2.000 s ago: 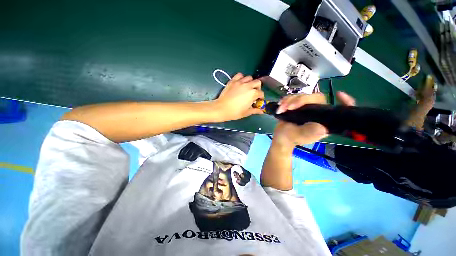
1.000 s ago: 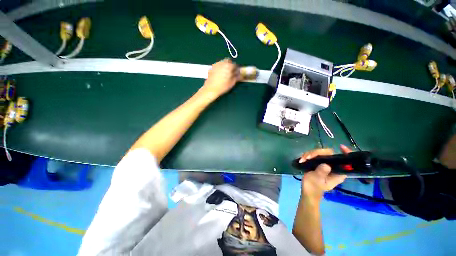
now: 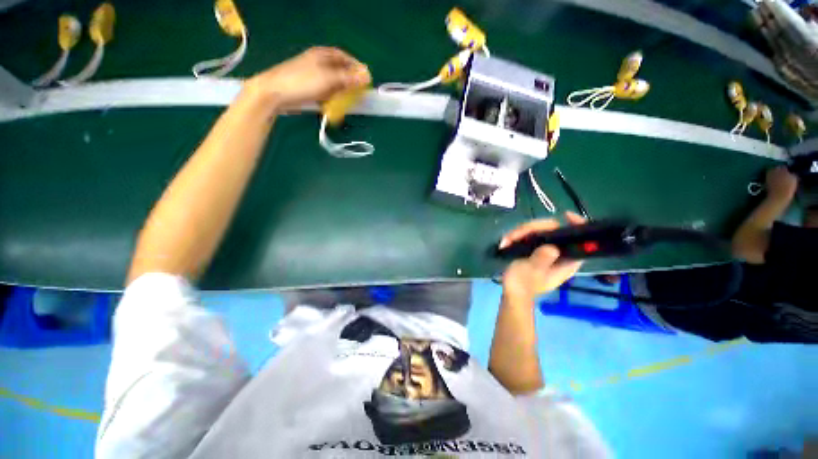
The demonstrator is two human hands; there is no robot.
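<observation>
My left hand [image 3: 309, 79] is stretched out over the white strip [image 3: 408, 104] of the green bench, its fingers on a yellow device [image 3: 344, 102]. The device's white strap loop [image 3: 346, 148] hangs toward me. My right hand [image 3: 536, 262] is closed around the black electric screwdriver [image 3: 569, 241], held level near the bench's front edge, bit end to the left and red switch showing. The bit itself is not clear. The silver-grey screw feeder [image 3: 493, 134] stands between my hands, farther back than the screwdriver.
Other yellow devices with straps lie left [image 3: 102, 24], near the feeder's left side [image 3: 455, 65] and right [image 3: 631, 88]. A dark thin stick [image 3: 571, 192] lies right of the feeder. Another person's arm [image 3: 765, 215] is at the right. Blue stools stand below the bench.
My left hand has left one device on the strip beside the feeder, moved left and taken hold of another. My right hand still holds the screwdriver. The view has shifted.
</observation>
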